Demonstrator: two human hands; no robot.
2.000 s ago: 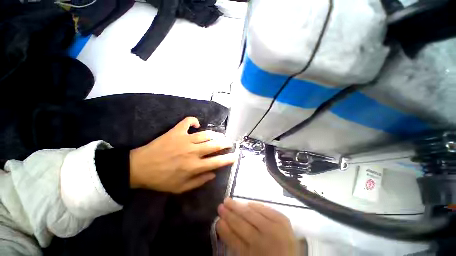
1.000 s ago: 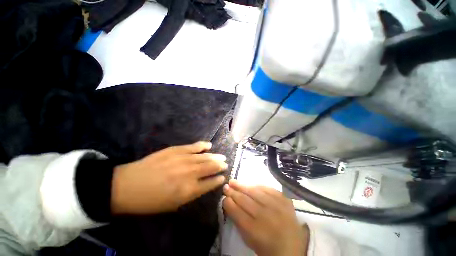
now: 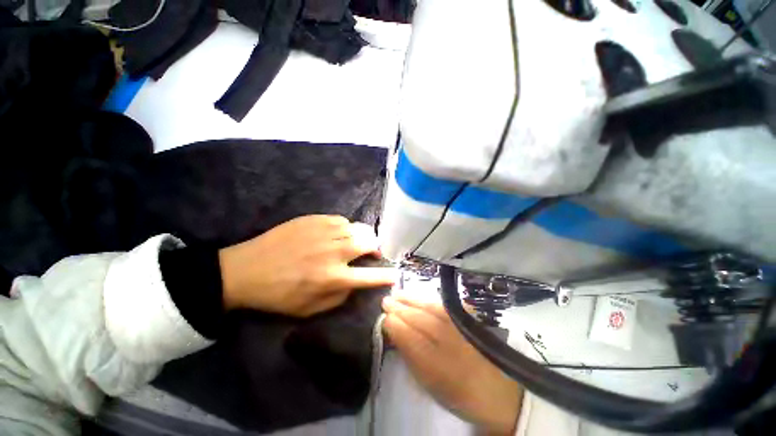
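A dark garment panel [image 3: 264,183] lies on the white table, its right edge running under the sewing machine head [image 3: 476,111]. My left hand [image 3: 298,266] lies flat on the panel, fingers apart, fingertips by the presser foot area [image 3: 410,266]. My right hand [image 3: 447,353] is at the panel's right edge below the foot, its fingertips together at the edge; whether it pinches the cloth is hard to tell. A narrow pale strip [image 3: 374,366] runs down along the cloth edge beside my right hand. The needle is hidden by glare and the head.
Dark cut strips [image 3: 255,72] lie at the far table edge. Dark cloth is heaped at left [image 3: 68,170]. A thick black curved tube [image 3: 544,387] passes over the right side. A white label with a red mark [image 3: 613,320] is on the machine bed.
My left hand has moved up toward the presser foot from lower on the panel. My right hand stays by the cloth edge. The panel's lower part has shifted, showing its lower edge. The view has shifted slightly.
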